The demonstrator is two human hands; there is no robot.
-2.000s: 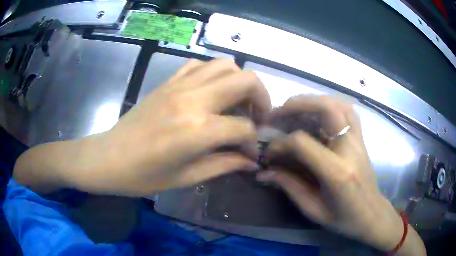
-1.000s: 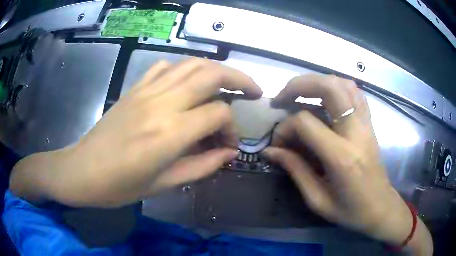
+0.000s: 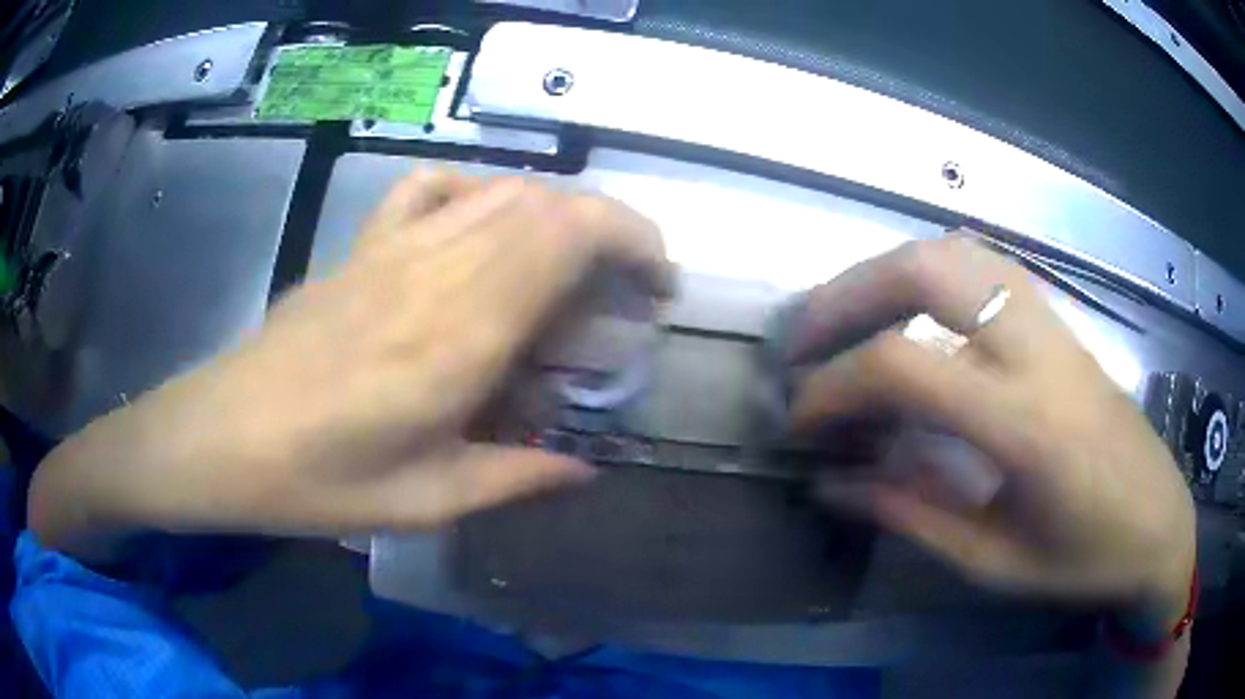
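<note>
A small module with a round pale and dark part lies in front of me, partly covered by my left hand. My left fingers curl over its top and left side, with the thumb at its lower edge. My right hand is to the right, its fingers bent, with a blurred grey edge at the fingertips; whether it grips this is unclear. A flat grey plate shows between the hands. A larger dark grey base plate lies below. Both hands are blurred.
A silver rail runs behind the work, with a dark green conveyor belt beyond. A green label is on the rail joint. Dark metal parts stand at left; a dark block with a round part is at right.
My hands have moved apart, the right one to the right. The pale plate seen between both hands a second ago no longer shows there. The camera view has shifted slightly.
</note>
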